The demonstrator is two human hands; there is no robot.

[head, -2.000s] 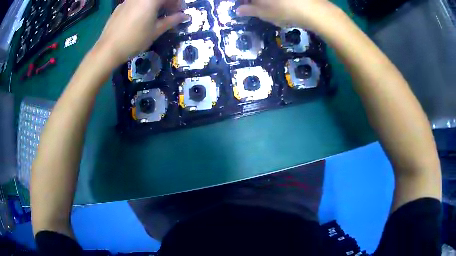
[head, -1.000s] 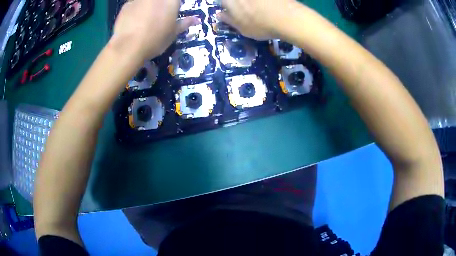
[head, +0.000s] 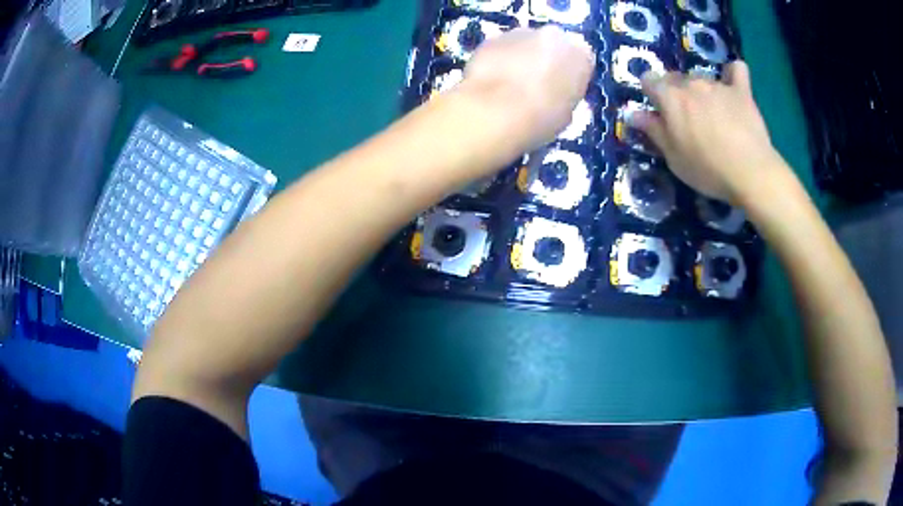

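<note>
A black module tray [head: 569, 295] lies on the green bench and holds rows of silver modules [head: 551, 251] with dark round centres and orange edges. My left hand [head: 535, 84] is over the tray's left middle columns, its fingers curled down and hidden under the hand; whether it holds a part cannot be seen. My right hand [head: 701, 124] is over the tray's right middle columns. Its thumb and fingers are apart, with fingertips at a module in the third column. No part shows between them.
A clear small-parts tray [head: 173, 212] lies at the left, partly behind my left forearm. Red-handled nippers [head: 228, 67] and a small white label [head: 301, 42] lie at the upper left. A second black tray [head: 248, 14] is at the top. Stacked clear trays [head: 50, 138] stand far left; dark trays [head: 842, 109] at the right.
The view has swung left, so the black tray sits further right and more of the clear tray shows. My hands are further down the tray, and my right hand's fingers are now visible.
</note>
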